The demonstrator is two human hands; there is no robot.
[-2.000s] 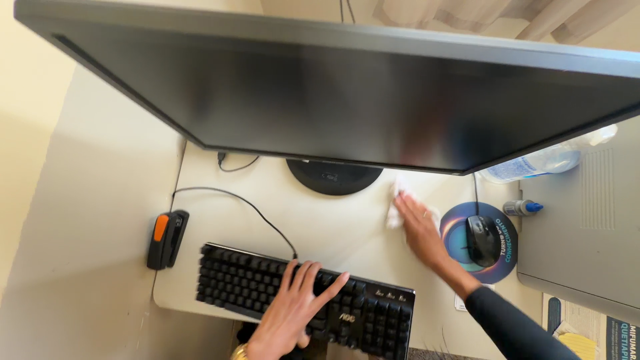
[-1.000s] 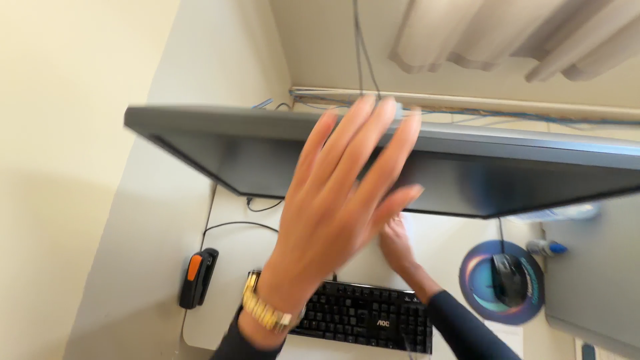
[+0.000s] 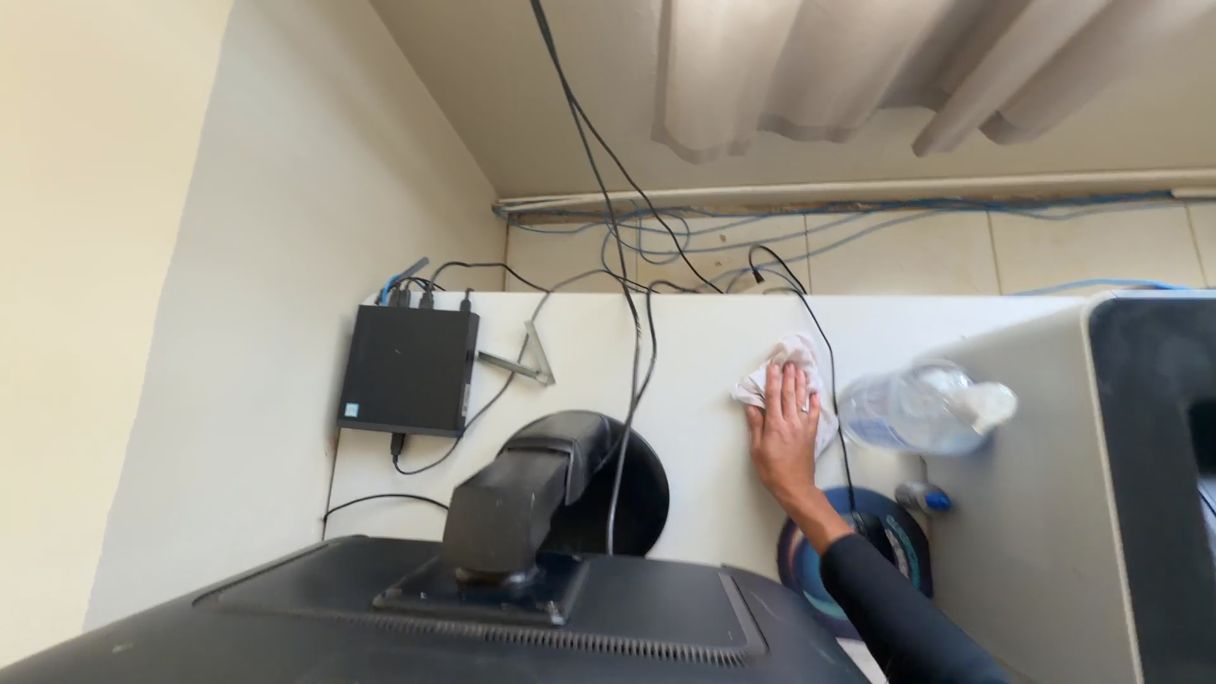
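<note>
My right hand (image 3: 787, 437) lies flat, fingers together, on a crumpled white cloth (image 3: 796, 359), pressing it to the white desk (image 3: 703, 380) behind the monitor. A black cable (image 3: 832, 380) runs just right of the cloth, down to a black mouse (image 3: 872, 534) on a round blue mouse pad (image 3: 807, 579), partly under my forearm. The back of the black monitor (image 3: 475, 636) fills the lower left, with its stand arm (image 3: 508, 503) and round base (image 3: 646, 494) beyond. My left hand is out of view. The keyboard is hidden too.
A small black computer (image 3: 408, 366) with plugged cables sits at the desk's left, beside a grey metal bracket (image 3: 532, 361). Cables hang across the middle. A clear plastic bottle (image 3: 902, 408), a small blue-capped bottle (image 3: 923, 497) and a large grey machine (image 3: 1026, 503) are at right. Blue cables (image 3: 855, 214) run behind.
The view has moved over the monitor to the desk behind it. My right hand has gone from in front of the monitor to behind it with the cloth. My left hand has left the view.
</note>
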